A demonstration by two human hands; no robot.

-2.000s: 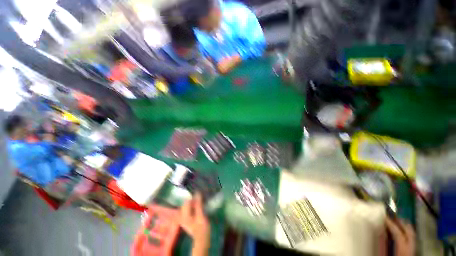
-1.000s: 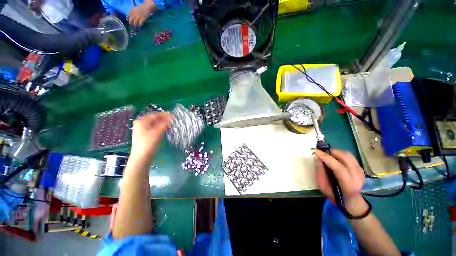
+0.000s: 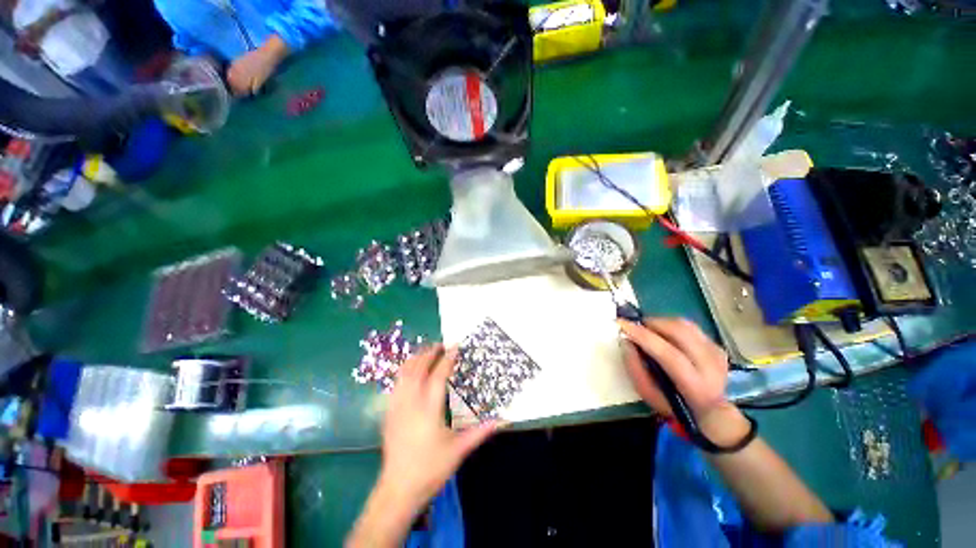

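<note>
The circuit board panel lies tilted on the white work sheet. My left hand is at its left corner, thumb near the lower edge and fingers at the left edge; whether it grips the panel is unclear. My right hand holds the black soldering iron, its tip at the round tin of silvery bits. Loose pinkish-white components lie left of the panel, partly behind my left fingers. A solder reel stands further left with a thin strand running right.
The clear extractor hood hangs over the sheet's back edge below a black fan. A yellow tray and blue soldering station stand right. Stacked panels lie left. Another person's hand is across the bench.
My left hand has come down from above the panels at left to the panel on the sheet. The blurred silvery thing beside it is gone from there. The iron's tip stays at the tin.
</note>
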